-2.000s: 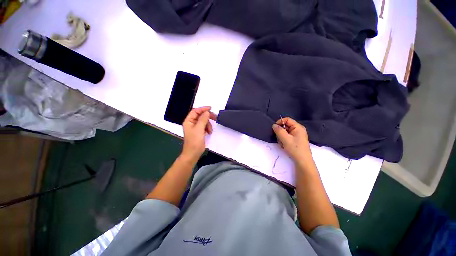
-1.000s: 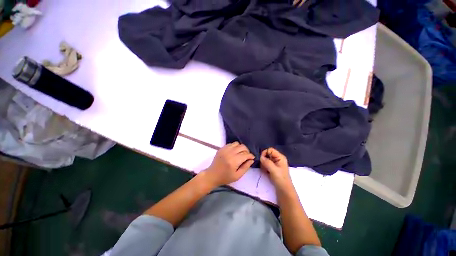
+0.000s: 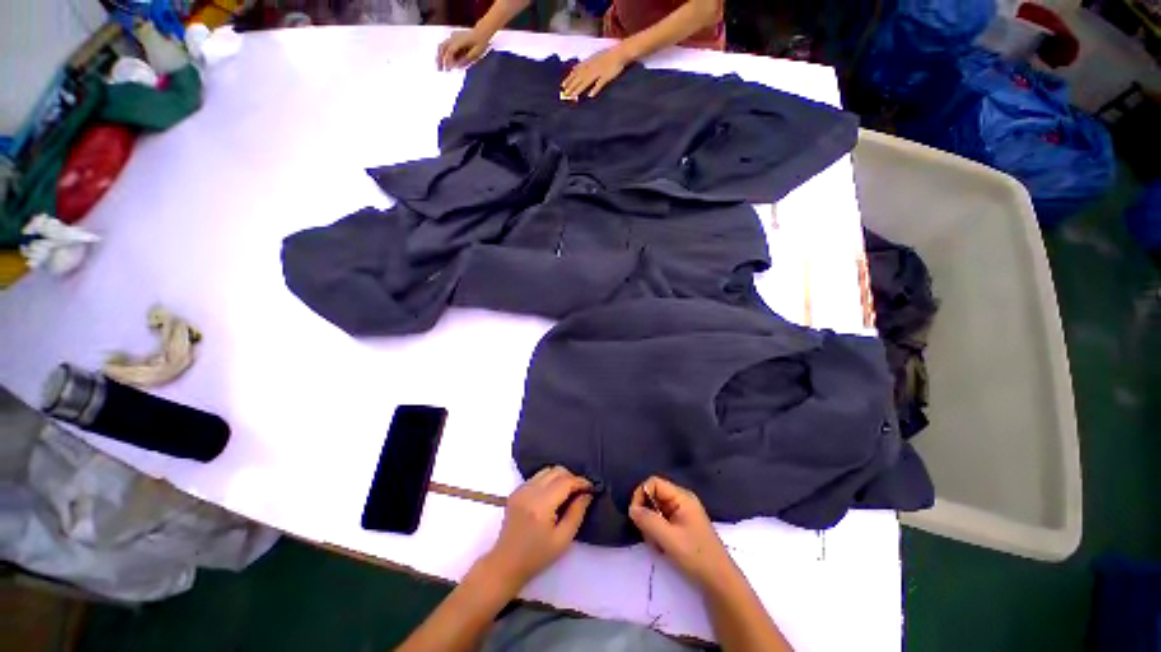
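A dark sleeveless garment (image 3: pixel 637 395) lies on the white table (image 3: pixel 306 369) in front of me, its open armhole (image 3: pixel 764 392) at the right. My left hand (image 3: pixel 548 510) pinches the garment's near left edge between thumb and fingers. My right hand (image 3: pixel 668 516) is close beside it at the same edge, fingers closed around a small tool, likely the thread snips (image 3: pixel 654 502), of which only a glint shows. Loose thread ends (image 3: pixel 652 592) lie on the table below my right hand.
More dark garments (image 3: pixel 509 242) lie further up, where another person's hands (image 3: pixel 592 73) rest on one. A phone (image 3: pixel 405 467), flask (image 3: pixel 140 414) and cream cloth (image 3: pixel 163 353) are at left. A pale bin (image 3: pixel 1006 369) stands at right.
The view has tilted up, bringing the far side and another person's hands into sight. My left hand has moved from beside the garment's left corner onto its edge, nearer my right hand.
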